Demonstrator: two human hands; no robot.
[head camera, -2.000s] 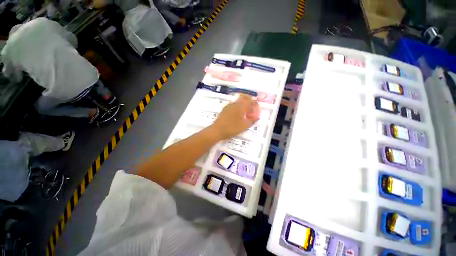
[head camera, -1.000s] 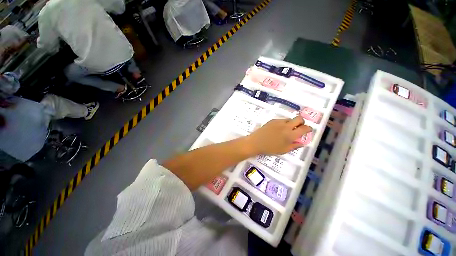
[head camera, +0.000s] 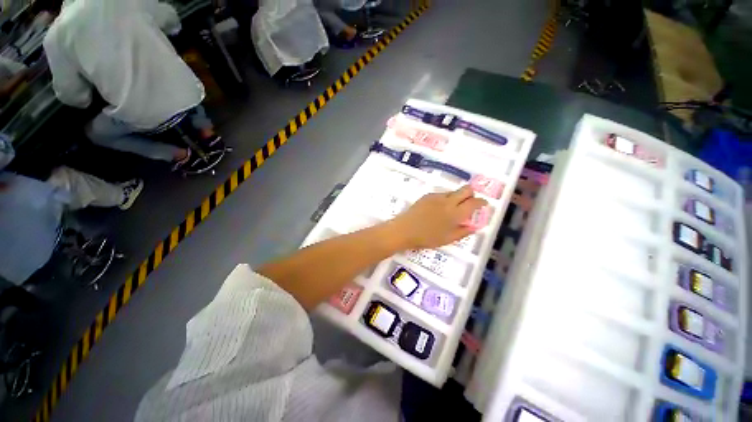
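My left hand (head camera: 441, 218) reaches over the narrower white foam tray (head camera: 343, 211). Its bent fingers touch a pink part (head camera: 478, 217) in a pocket near the tray's right edge. My thumb is hidden, so a grip cannot be told. Another pink part (head camera: 486, 185) lies just above, beside a dark strapped watch (head camera: 412, 158). A second strapped watch (head camera: 449, 122) lies at the far end. A purple watch (head camera: 406, 283) and a black watch (head camera: 382, 319) lie at the near end, each beside its cover. My right hand is out of view.
A large white foam tray (head camera: 569, 239) on the right holds pink, blue, purple and black watches down its right column. More trays with parts show in the gap. Yellow-black floor tape (head camera: 247, 171) crosses the grey floor. A seated person in white (head camera: 124, 62) is at upper left.
The camera view has shifted, so the trays appear farther right than two seconds ago. My left hand stays at the pink part, its fingers now lying flatter over it.
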